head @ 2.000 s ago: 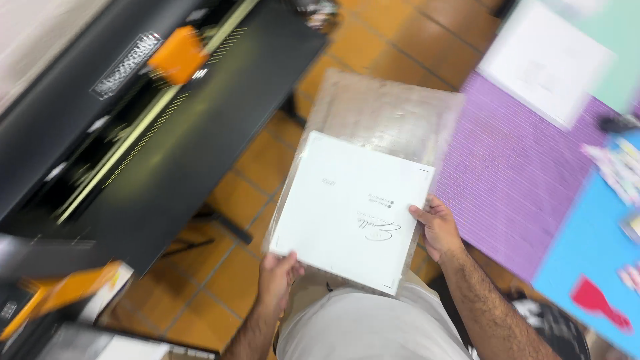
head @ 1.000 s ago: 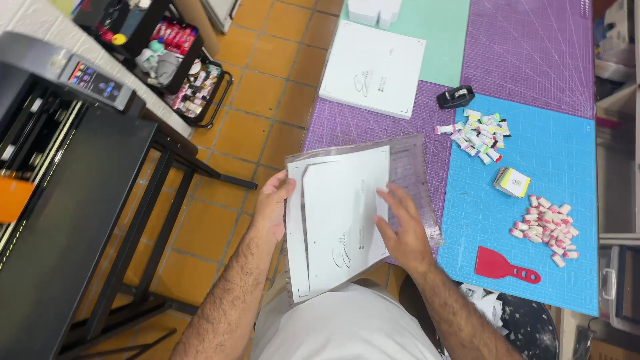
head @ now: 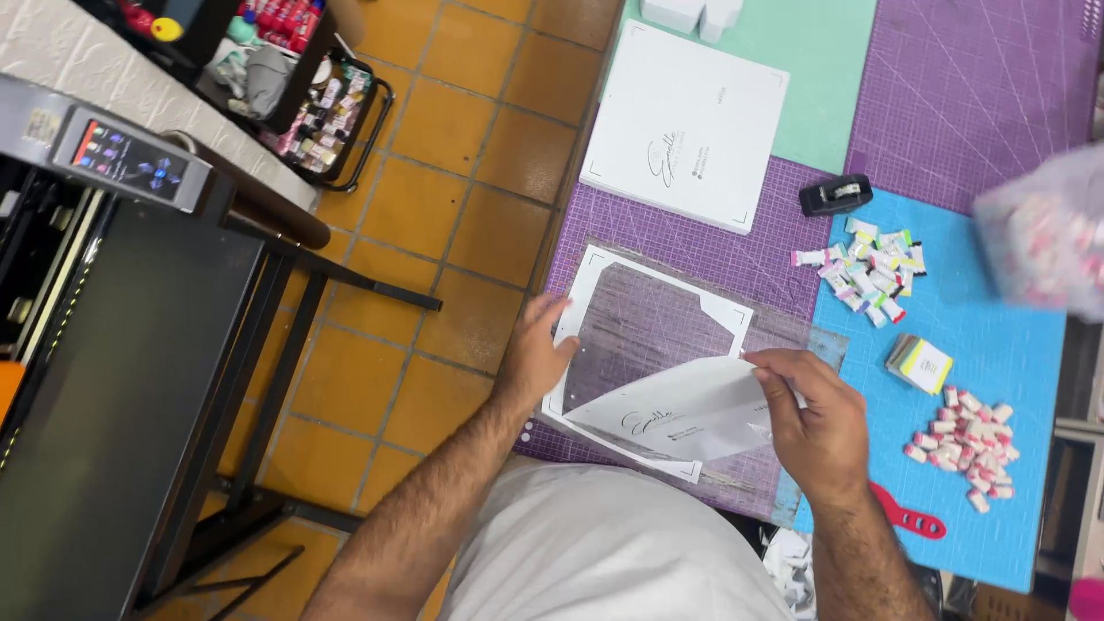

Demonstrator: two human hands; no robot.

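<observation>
A clear, scuffed carrier sheet lies on the purple cutting mat, bearing a white paper frame around a cut-out opening. My right hand pinches the corner of a cut white printed piece, which is lifted and curled off the sheet, its lower left end near the frame's lower left corner. My left hand rests on the left edge of the frame and sheet, fingers spread, holding nothing. Beyond them lies a stack of white printed sheets.
On the blue mat are small wrapped pieces, a card stack, pink-and-white pieces and a red scraper. A black tape dispenser sits nearby. A blurred plastic bag is at right, a cutting machine at left.
The carrier sheet, held up in my hands before, now lies on the mat. My right hand has peeled up the cut piece. The plastic bag has appeared at right.
</observation>
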